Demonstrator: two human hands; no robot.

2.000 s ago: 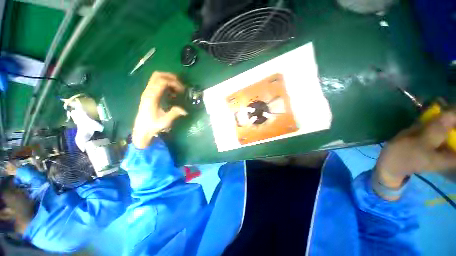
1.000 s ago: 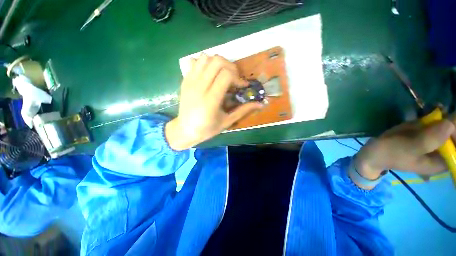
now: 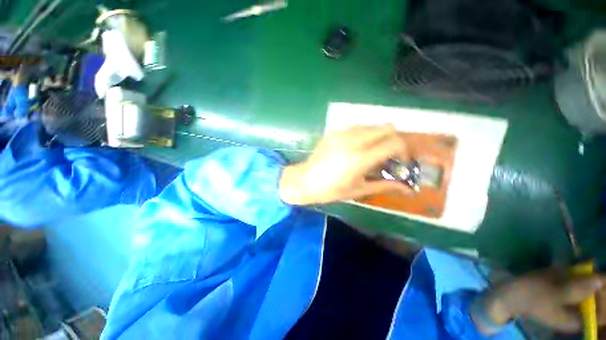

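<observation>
My left hand [image 3: 345, 163] reaches over the left half of the orange-brown soldering fixture [image 3: 433, 203]. Its thumb and fingertips are around a small dark round PCB [image 3: 401, 172] at the fixture's centre seat. The fixture lies on a white backing sheet [image 3: 480, 174]; a grey metal piece [image 3: 430, 176] shows right of the PCB. My right hand [image 3: 546, 300], at the lower right and blurred, holds the yellow-handled soldering iron [image 3: 589, 307], its thin metal tip pointing up and away from the fixture.
Behind the fixture stands a black fan with a wire grille [image 3: 465, 70]. A pale round container [image 3: 583, 86] is at the far right. A small black disc [image 3: 337, 42] and tweezers [image 3: 256, 10] lie on the green bench. A solder spool [image 3: 126, 33] and another person's blue sleeve [image 3: 86, 176] are left.
My left hand came from the bench left of the sheet onto the PCB in the fixture and stays there. The view has shifted and turned. The iron remains in my right hand.
</observation>
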